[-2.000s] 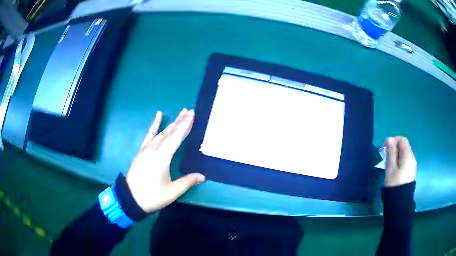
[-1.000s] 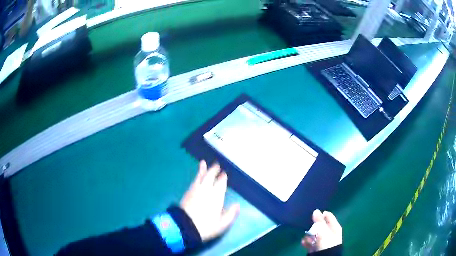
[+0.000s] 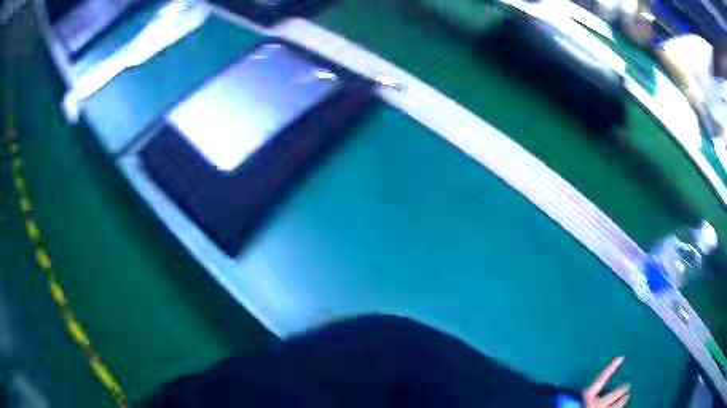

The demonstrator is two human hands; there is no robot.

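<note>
A silver-white cover or closed laptop lies on a black mat at the upper left, blurred and glaring. My left hand is at the bottom right, small and cut off by the lower edge. Its visible fingers are apart with nothing seen in them. It is far from that mat, and my dark sleeve crosses the bottom of the picture. My right hand is out of the picture.
The green belt is edged by an aluminium rail. A clear bottle with a blue label stands at the rail on the right. A white strip crosses the belt at the upper left. Yellow-black floor tape runs at left.
The view has swung left. The cover and mat between my hands, and the open laptops, have left the picture. My left hand now shows at the bottom right; my right hand is gone.
</note>
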